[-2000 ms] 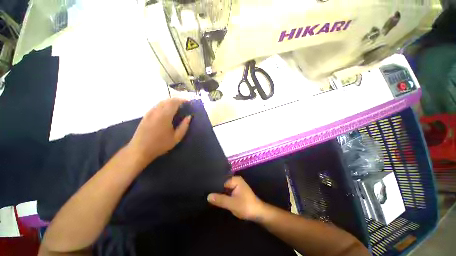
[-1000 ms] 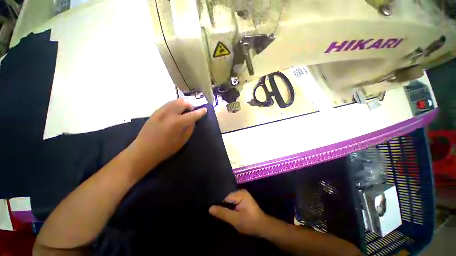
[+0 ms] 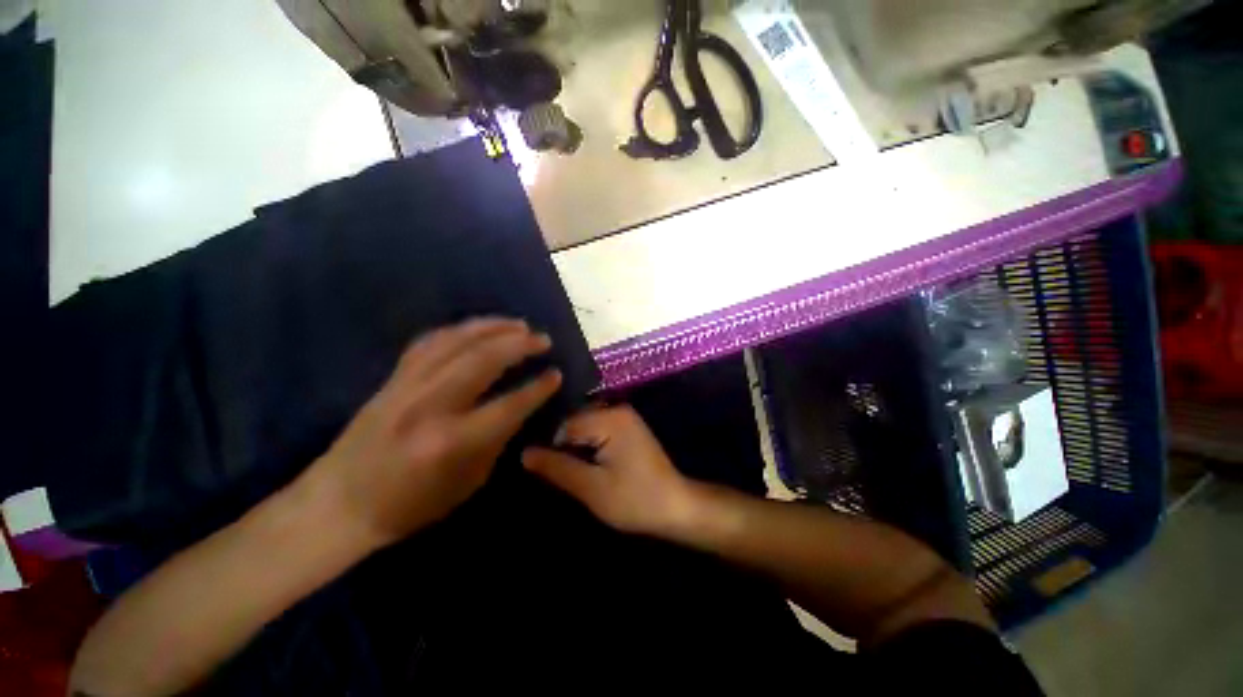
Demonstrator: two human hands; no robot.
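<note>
A dark fabric panel (image 3: 368,259) lies over the front of the white machine table and hangs towards my lap. Its top corner reaches the lit presser foot and needle (image 3: 494,134). My left hand (image 3: 450,409) is on the cloth near its right edge, fingers bent; whether it pinches the cloth is unclear. My right hand (image 3: 616,470) pinches the cloth's right edge just off the table's front edge, thumb and forefinger together.
Black scissors (image 3: 698,102) lie on the machine bed, with a white label strip (image 3: 807,75) right of them. The cream machine head (image 3: 941,41) spans the top. A blue basket (image 3: 1125,395) at right holds plastic bags and a white box (image 3: 1029,449). A switch box (image 3: 1134,130) is at the table's right end.
My left hand has moved from beside the needle down along the cloth, close to my right hand. The view has tipped downward, so the machine head shows less.
</note>
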